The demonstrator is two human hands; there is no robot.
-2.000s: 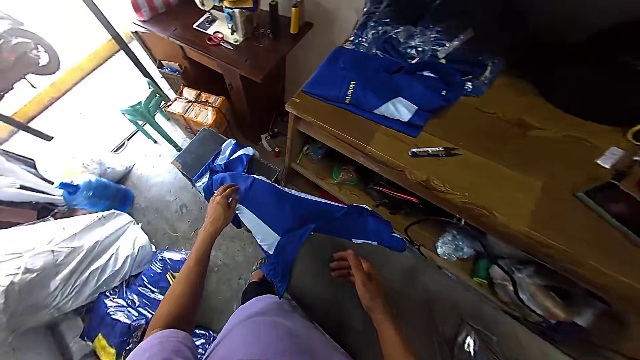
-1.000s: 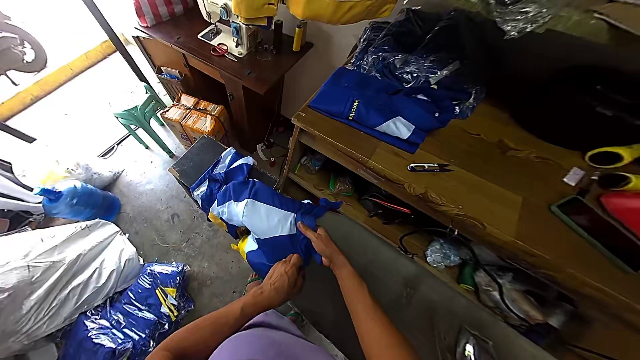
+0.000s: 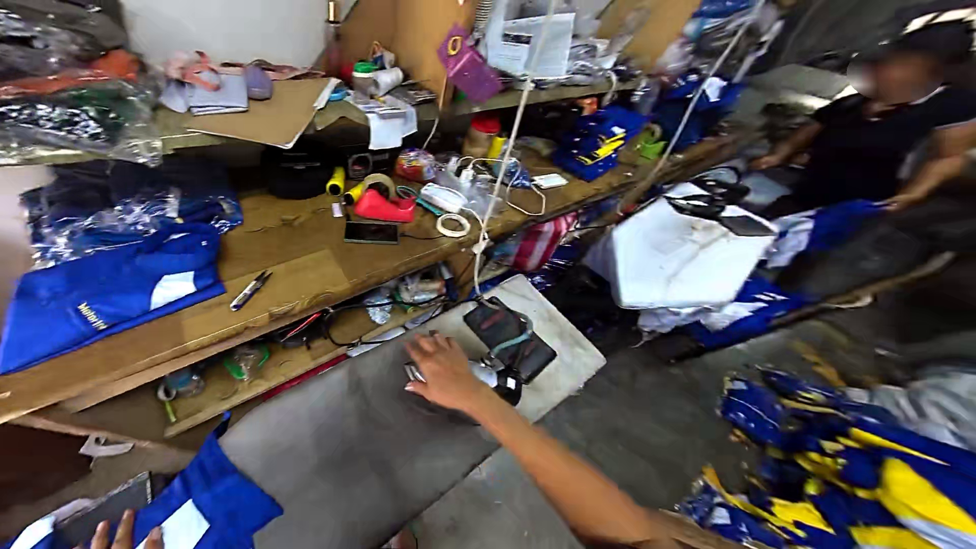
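Note:
My right hand [image 3: 446, 374] reaches over a grey-covered board [image 3: 343, 435] and lies on a small appliance [image 3: 496, 381] with a pale and black body, perhaps an iron; my palm hides its near part, and whether my fingers close round it cannot be told. At the bottom left edge my left hand [image 3: 126, 534] rests with fingers spread on a blue and white garment [image 3: 217, 496], mostly cut off by the frame. Just beyond the appliance a dark flat pad [image 3: 507, 335] with a cord lies on a pale slab [image 3: 576, 358].
The wooden bench [image 3: 305, 282] holds a folded blue garment [image 3: 114, 282], a marker pen [image 3: 250, 290], a red tape dispenser [image 3: 385, 206] and a phone [image 3: 371, 232]. A white cord [image 3: 503, 160] hangs ahead. A person [image 3: 877, 137] is at the right. Blue and yellow garments [image 3: 854, 473] lie lower right.
The view has swung far to the right. My right hand has left the blue and white garment, which both hands touched one second ago, and is now at the appliance.

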